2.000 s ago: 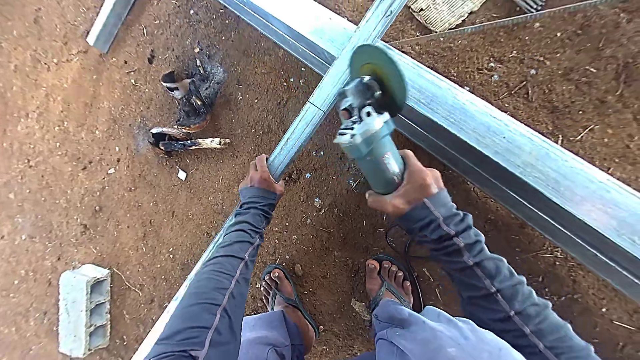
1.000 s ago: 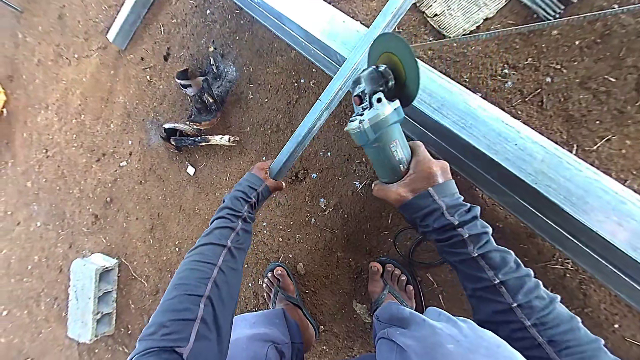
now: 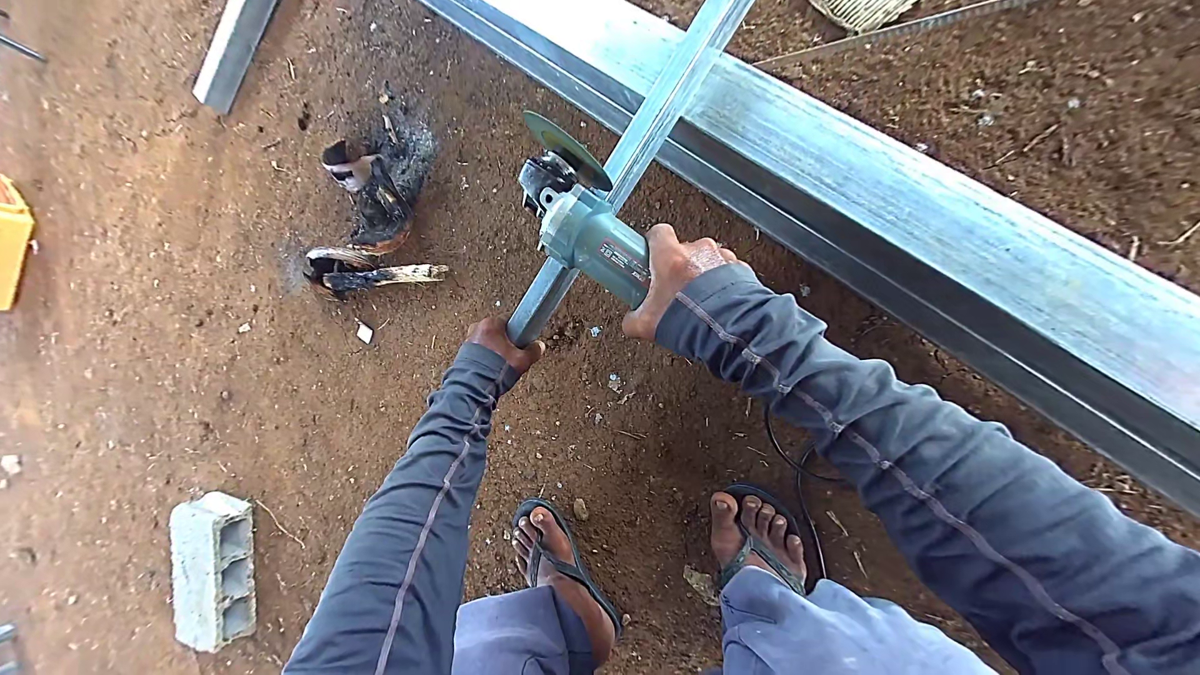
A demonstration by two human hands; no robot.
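Note:
My left hand (image 3: 506,344) grips the near end of a galvanized metal bar (image 3: 661,108), which slopes up to the right and crosses over larger metal beams (image 3: 900,192). In my right hand (image 3: 677,275) is a teal angle grinder (image 3: 600,242), held by its body above the bar. The grinder's thin cutting disc (image 3: 566,150) lies tilted just left of the bar, and whether it touches the metal cannot be told. A black cord (image 3: 802,473) runs on the ground below my right forearm.
Charred wood and ash (image 3: 380,202) lie left of the bar. A hollow concrete block (image 3: 213,572) rests at lower left. Another metal piece (image 3: 234,52) is at upper left, and a yellow object (image 3: 11,239) at the left edge. My feet in flip-flops (image 3: 572,562) stand near the bottom.
The grinder has moved left, from the right side of the bar to over it, and its disc now points up-left. My left hand stays on the bar's end.

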